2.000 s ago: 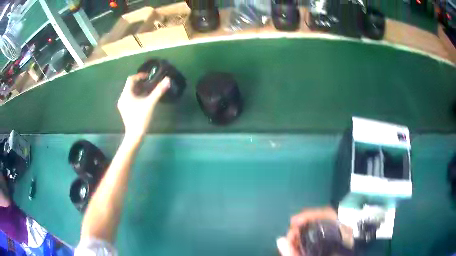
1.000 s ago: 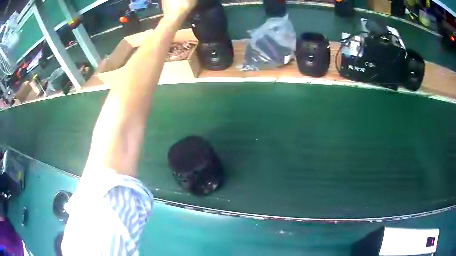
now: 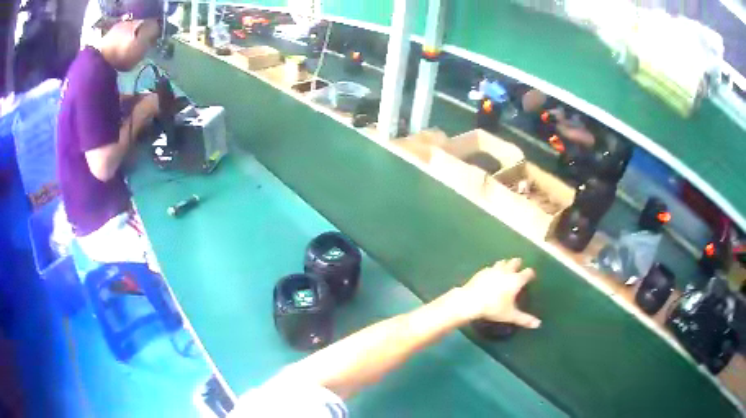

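My left hand (image 3: 501, 295) reaches in from the bottom and lies over a black housing (image 3: 496, 329) on the dark green strip. Its fingers are on the far side and the thumb is at the right, around the housing. The hand hides most of the housing. Two more black barrel-shaped housings stand close together on the lighter green bench, one behind (image 3: 334, 265) and one in front (image 3: 303, 313). Green shows in their open tops. My right hand is not in view.
A person in a purple shirt (image 3: 94, 135) works at a grey box (image 3: 202, 135) at the far left. A small dark cylinder (image 3: 183, 206) lies on the bench. Cardboard trays (image 3: 532, 196) and black units (image 3: 655, 287) line the shelf. A blue stool (image 3: 135, 306) stands beside the bench.
The view has swung left. My left hand has come down from the shelf to the housing on the dark strip. The right hand and white box, seen earlier, are out of view.
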